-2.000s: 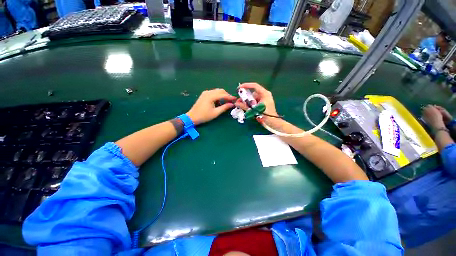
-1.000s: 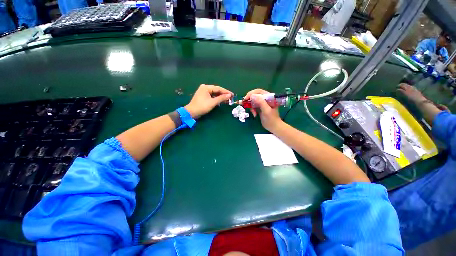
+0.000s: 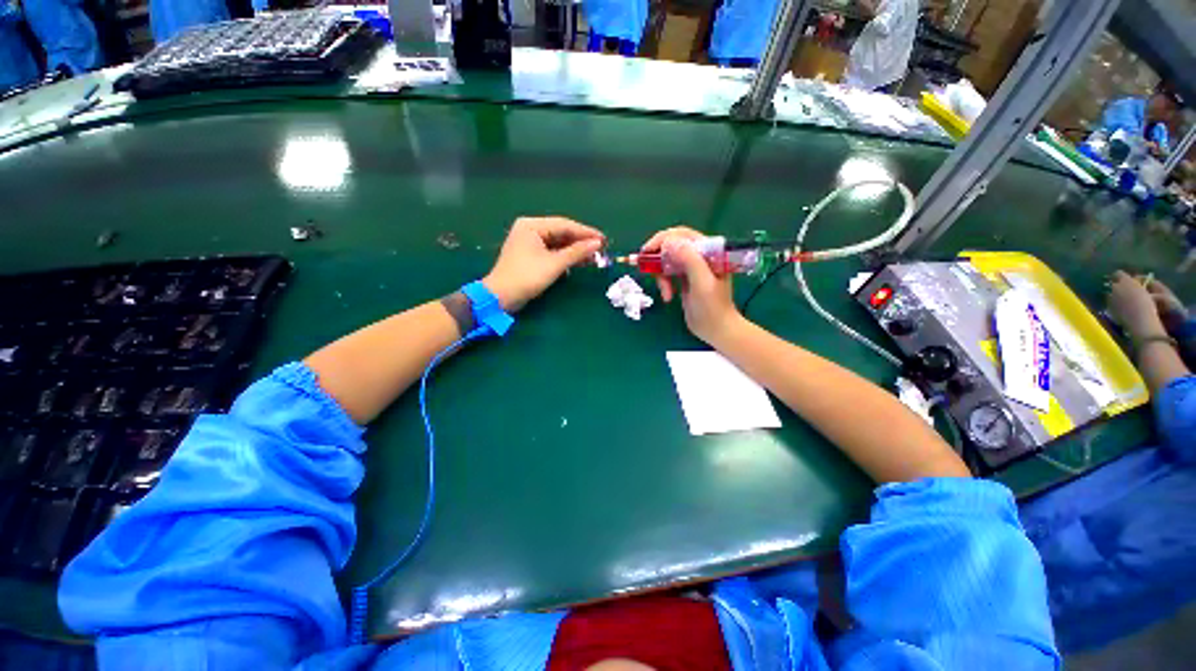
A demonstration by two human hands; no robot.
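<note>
My right hand [image 3: 695, 282] is closed around the red and pink glue dispensing syringe [image 3: 724, 257], held nearly level with its tip pointing left. A pale air hose [image 3: 859, 247] loops from its green back end. My left hand [image 3: 535, 260] pinches a tiny component [image 3: 602, 258] between thumb and fingertips, close to the needle tip; its type is too small to tell. I cannot tell whether tip and part touch. A crumpled white tissue [image 3: 630, 298] lies on the green surface just below the fingertips. A flat white paper sheet [image 3: 723, 392] lies nearer me.
Black component tray [image 3: 131, 380] at left. Grey dispenser controller [image 3: 971, 354] at right, with a yellow tray [image 3: 1125, 380] and white tube [image 3: 1023, 347]. Metal post [image 3: 997, 125] behind it. Small bits [image 3: 304, 232] lie on the belt. Another person's hand [image 3: 1138, 308] is at far right. Blue cord [image 3: 426, 459] hangs from my left wrist.
The syringe has swung from steeply tilted to nearly level, pointing left. The loose bits on the belt have shifted left. The other person's hand moved away and came back.
</note>
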